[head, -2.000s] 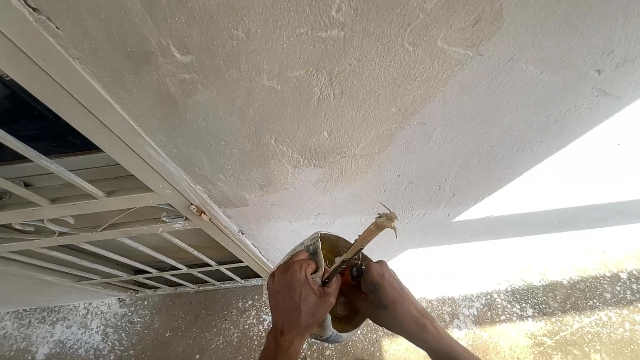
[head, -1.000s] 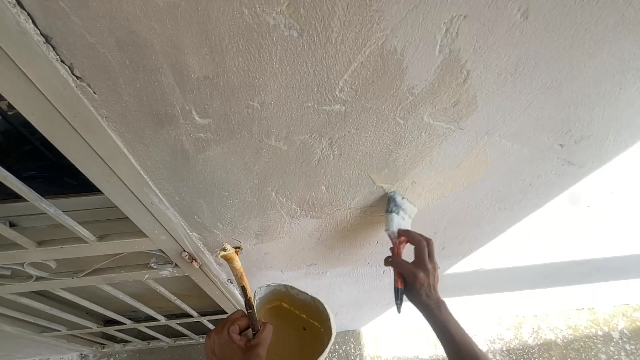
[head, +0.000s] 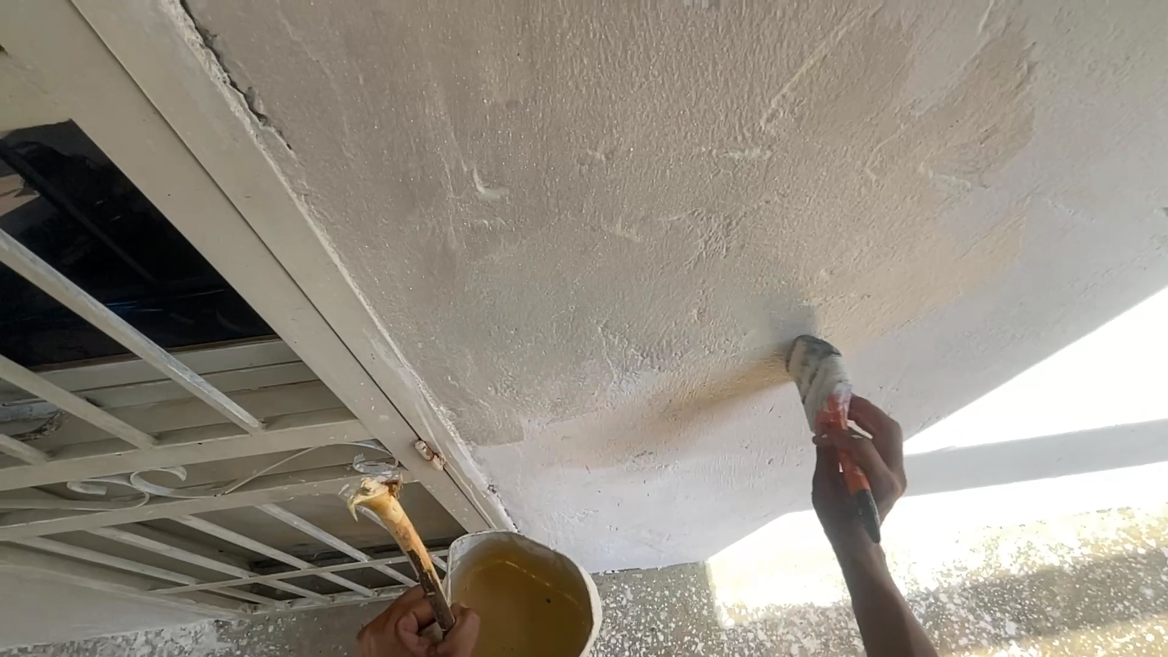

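Observation:
At the lower right, my right hand [head: 862, 456] grips a paintbrush [head: 835, 392] by its red and black handle. The bristles touch the rough plastered wall [head: 584, 219], where a damp-looking, darker band runs left from them. My left hand [head: 420, 625] is at the bottom edge, closed around a wooden stick [head: 406, 534] with a frayed, pale top. Right beside that hand is a container [head: 591, 593] of yellowish liquid; its lower part is cut off by the frame, and whether the same hand also holds its rim is hidden.
On the left, a cream metal window grille [head: 182, 447] with bars and scrollwork borders the wall, with dark glass [head: 119, 265] behind it. A small rusty spot marks its frame. Speckled ground [head: 1022, 584] lies along the bottom, partly in bright sunlight.
Two seconds ago my right hand was at the container's mouth; it has since moved to the wall with the brush. Over the last second the brush has stayed at the wall, where the darker band has grown.

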